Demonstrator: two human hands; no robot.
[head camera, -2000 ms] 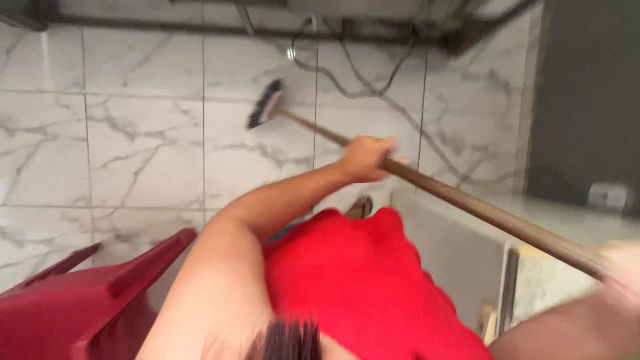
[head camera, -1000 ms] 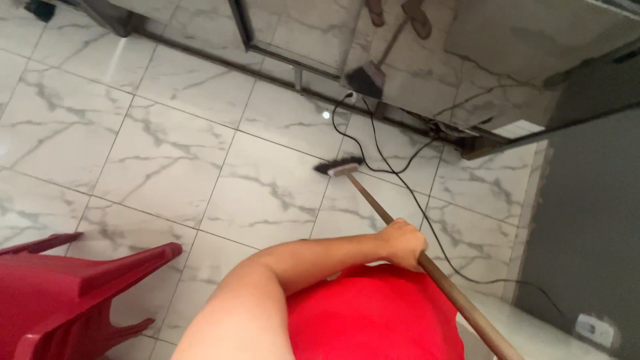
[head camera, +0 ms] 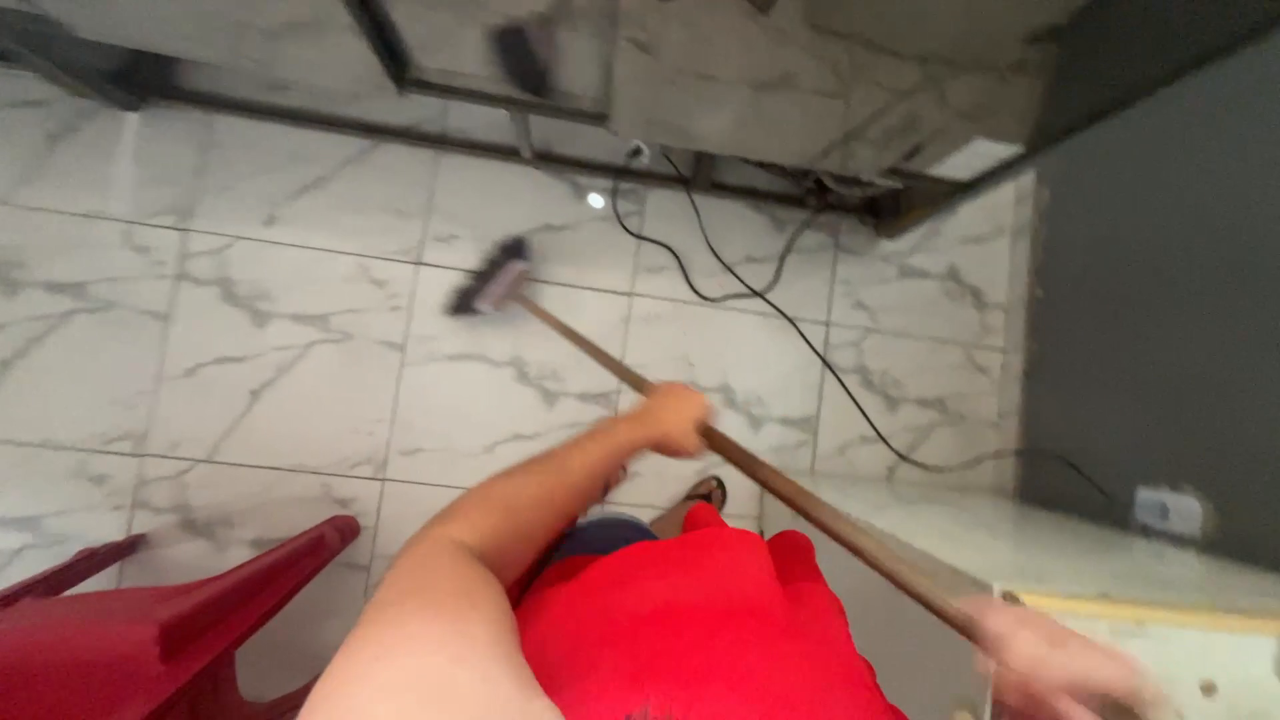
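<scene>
A broom with a wooden handle point(head camera: 820, 518) runs slantwise across the view. Its head point(head camera: 497, 280), with dark bristles and a light block, is blurred on the marbled floor tiles, left of a black cable point(head camera: 800, 335). My left hand point(head camera: 676, 420) is closed around the middle of the handle. Farther up, at the lower right, my right hand point(head camera: 1050, 655) grips the handle's upper part; it is blurred and its fingers are hard to make out.
A red plastic chair point(head camera: 110, 640) stands at the lower left. Along the top runs a dark metal frame point(head camera: 330, 122) with a reflective panel point(head camera: 730, 70). The cable leads to a white wall socket point(head camera: 1170, 512) on the grey wall at right. A pale surface with a yellowish edge point(head camera: 1150, 612) is beside my right hand.
The broom head has moved left, away from the cable, since one second ago. My right hand, out of view then, shows again at the lower right.
</scene>
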